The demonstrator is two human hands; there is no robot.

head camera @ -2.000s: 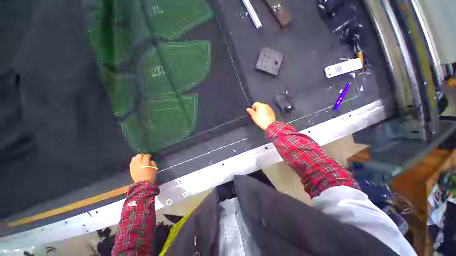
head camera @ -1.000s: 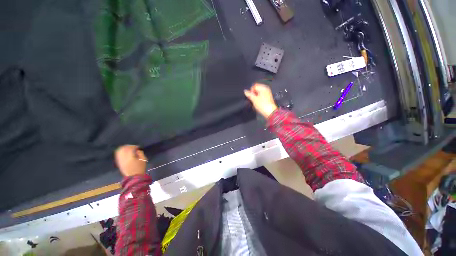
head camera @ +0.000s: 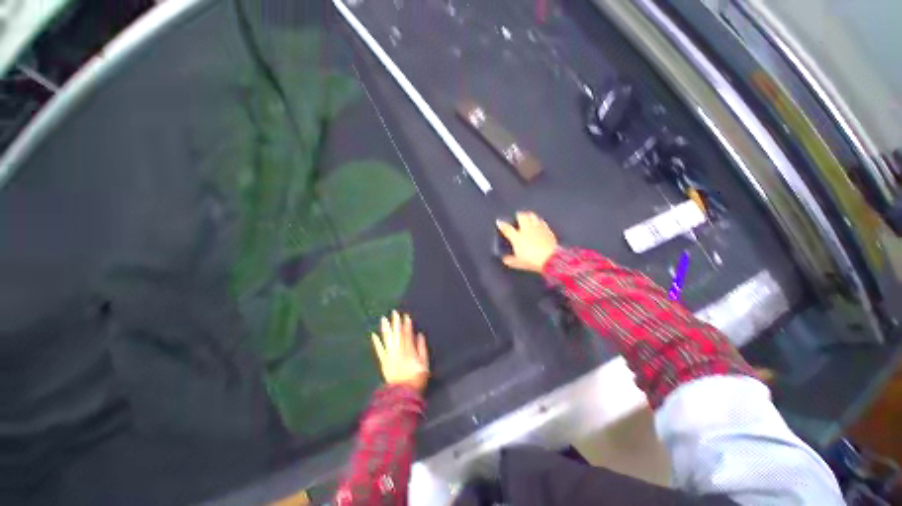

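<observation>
The dark fabric (head camera: 450,341) lies on the cutting bed with soft folds on its left part. Green projected pattern pieces (head camera: 351,282) show on it. My left hand (head camera: 401,351) lies flat on the fabric near its front right corner, fingers spread, holding nothing. My right hand (head camera: 529,240) is beyond the fabric's right edge. Its thumb and fingers are around a dark square metal weight (head camera: 500,238), mostly hidden under the hand. The view is blurred.
A silver-white metal bar (head camera: 415,99) and a brown weight bar (head camera: 502,143) lie behind my right hand. To the right are a dark tangled clump (head camera: 613,109), a labelled white bar (head camera: 665,227) and a purple pen (head camera: 679,276). Metal rails curve along the right.
The view has shifted towards the bed's far side. My left hand has moved from the fabric's front edge onto its surface and opened. My right hand has left the fabric corner for the square weight.
</observation>
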